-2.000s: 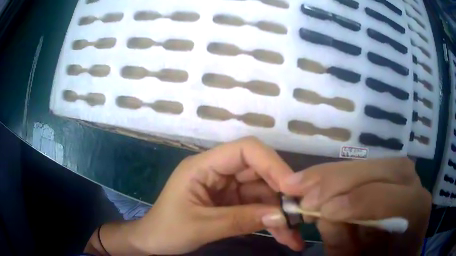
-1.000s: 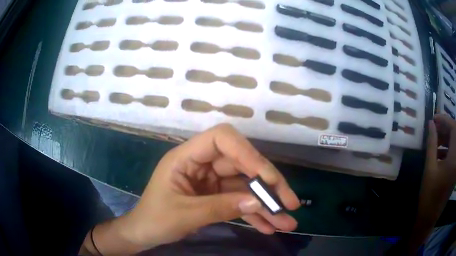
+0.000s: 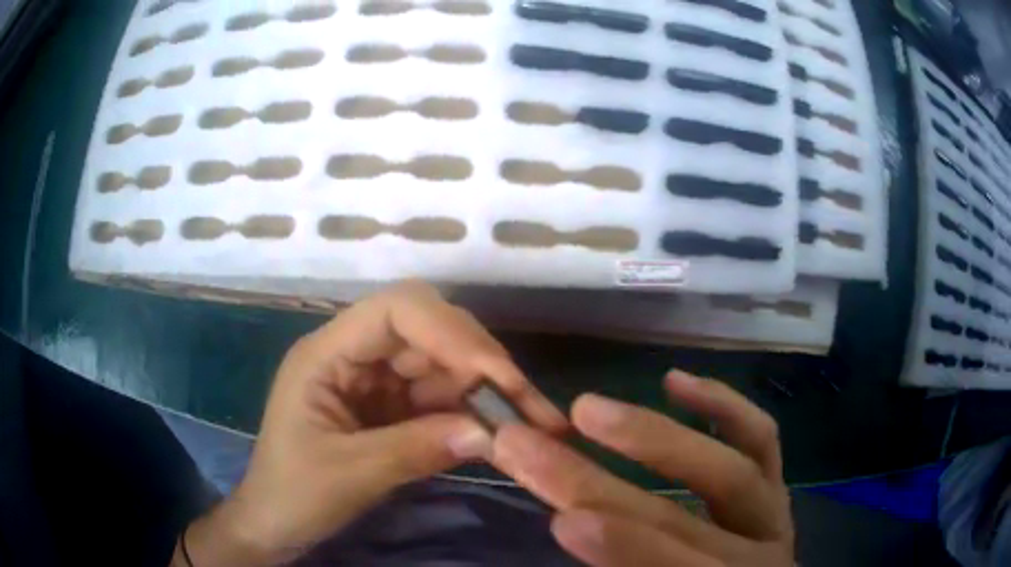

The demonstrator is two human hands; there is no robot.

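My left hand [image 3: 366,404] holds a small dark module [image 3: 494,408] between thumb and fingers, below the near edge of the foam tray. My right hand [image 3: 676,476] reaches in from the right, its index fingertip at the module's lower end and its other fingers spread. No swab shows in it. The white foam tray [image 3: 299,199] has tan dumbbell-shaped cutouts at left and middle, and black parts [image 3: 723,245] filling the columns at right. One cutout is half filled.
Another foam tray edge [image 3: 860,257] shows to the right, and one lies under the near edge. A further tray with dark parts [image 3: 931,371] stands at far right on the green mat [image 3: 876,426]. A printed label [image 3: 651,274] is on the tray edge. Blue cloth shows at lower right.
The swab was in my right hand two seconds ago; that hand went far right, then came back without it. The module's white face has turned from view. The view has shifted right.
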